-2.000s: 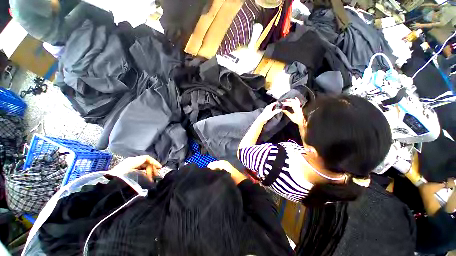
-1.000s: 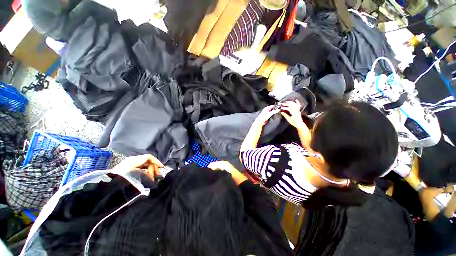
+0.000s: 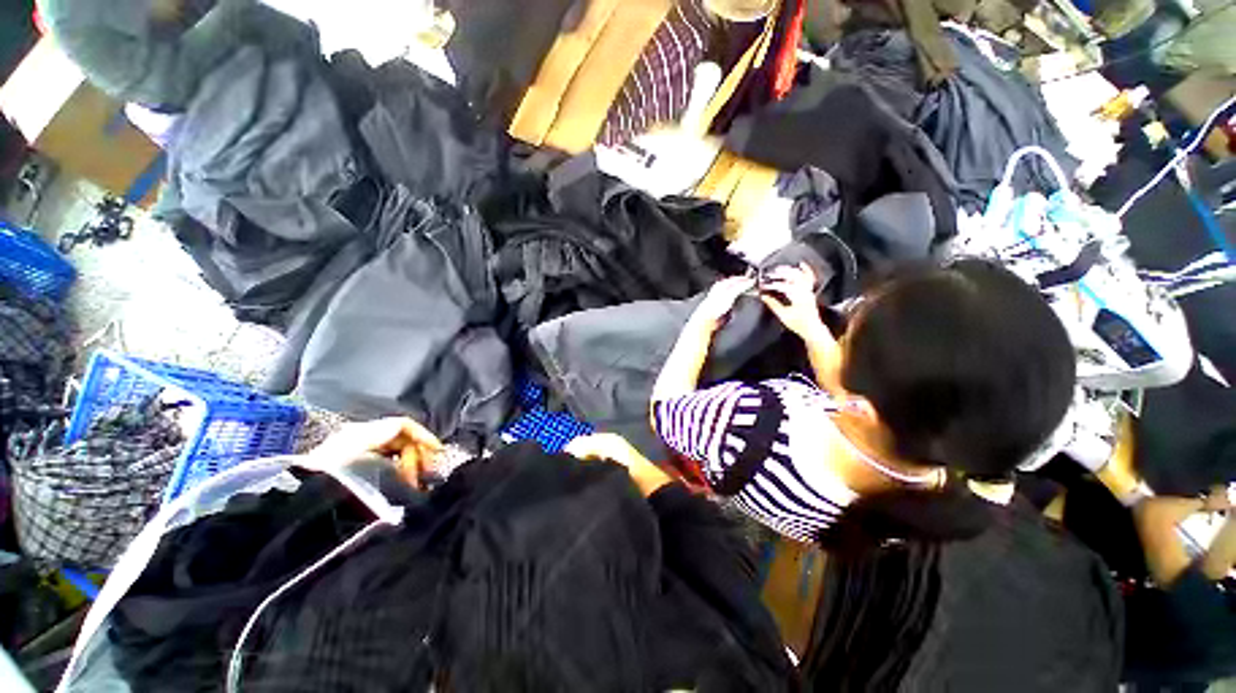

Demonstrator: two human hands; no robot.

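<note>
Black garment pieces [image 3: 542, 569] fill the lower front, partly inside a clear bag with a pale rim [image 3: 176, 508]. My left hand [image 3: 393, 440] is at the upper edge of the black cloth beside the bag rim, fingers bent, with a small pale bit at the fingertips that I cannot identify. My right hand [image 3: 617, 454] is at the same cloth's upper edge, fingers pointing left. The cloth hides its lower part. The cloth stands raised between both hands.
Dark grey garment heaps [image 3: 393, 325] lie ahead. A blue crate [image 3: 244, 440] with checked fabric [image 3: 88, 494] is at left. A person in a striped shirt [image 3: 773, 454] sits close at right, hands on grey cloth. A white sewing machine [image 3: 1118, 332] is beyond.
My hands and the black cloth hold nearly the same place. The seated person's head has moved slightly right since the first frame, and their hands have shifted slightly on the cloth.
</note>
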